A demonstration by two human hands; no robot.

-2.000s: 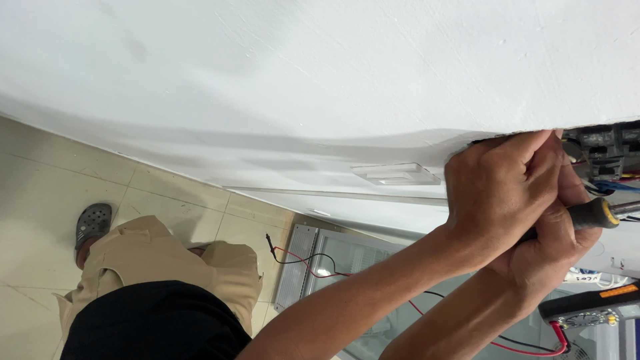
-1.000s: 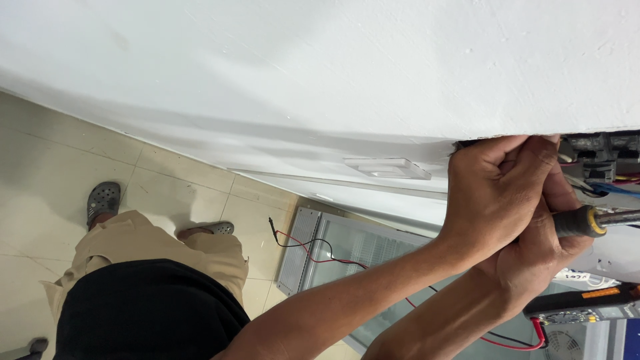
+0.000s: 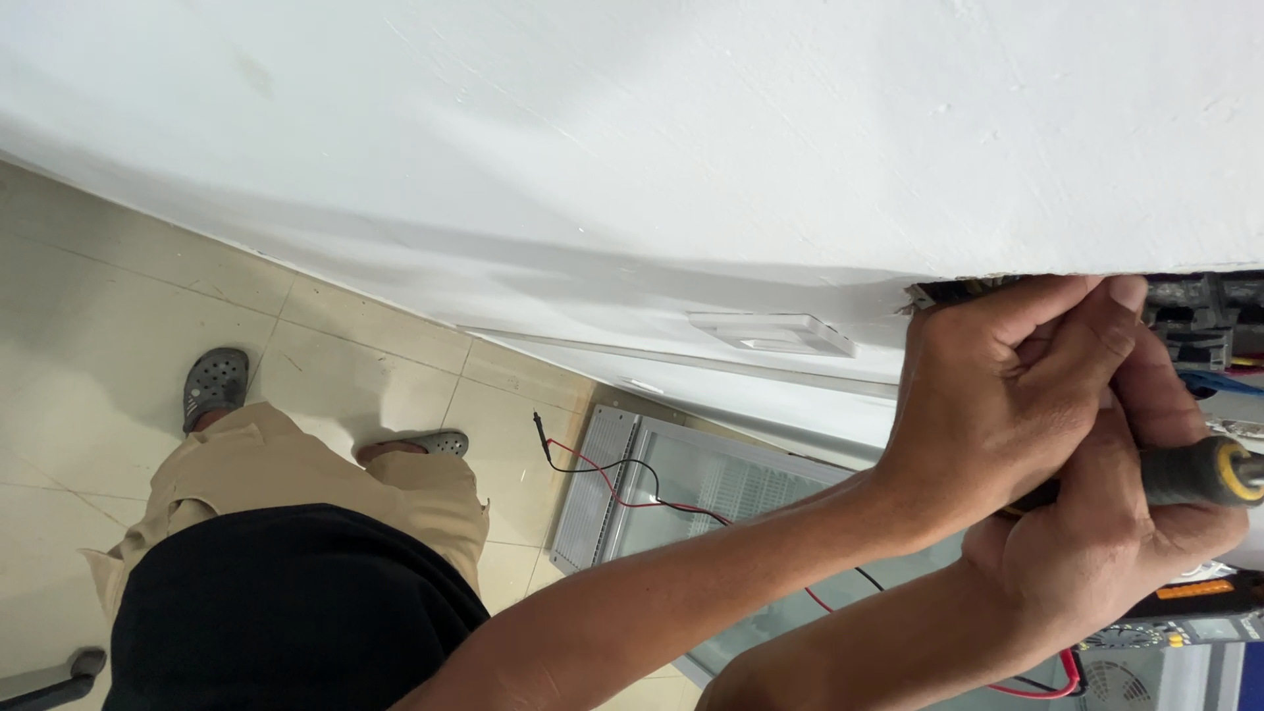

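Note:
My left hand (image 3: 997, 395) is at the edge of a wall opening, its thumb and fingertips together at the rim; what they pinch is hidden. Just below it and partly behind, my right hand (image 3: 1106, 513) grips a screwdriver (image 3: 1185, 474) with a dark handle and a yellow collar, its metal shank pointing to the right edge. One finger of that hand reaches up beside my left thumb. Inside the opening are grey electrical modules, likely circuit breakers (image 3: 1195, 346), and blue wires (image 3: 1210, 383).
White wall (image 3: 632, 148) spans the top, bearing a white switch plate (image 3: 775, 334). A multimeter (image 3: 1136, 627) sits below my right hand; red and black test leads (image 3: 642, 504) hang before a glass-doored cabinet (image 3: 731, 484). Shoes (image 3: 217, 385) stand on floor tiles; a dark armrest (image 3: 74, 676) is lower left.
Both hands stay at the wall opening, and the screwdriver remains in my right hand. The second shoe, barely showing two seconds ago, is now visible.

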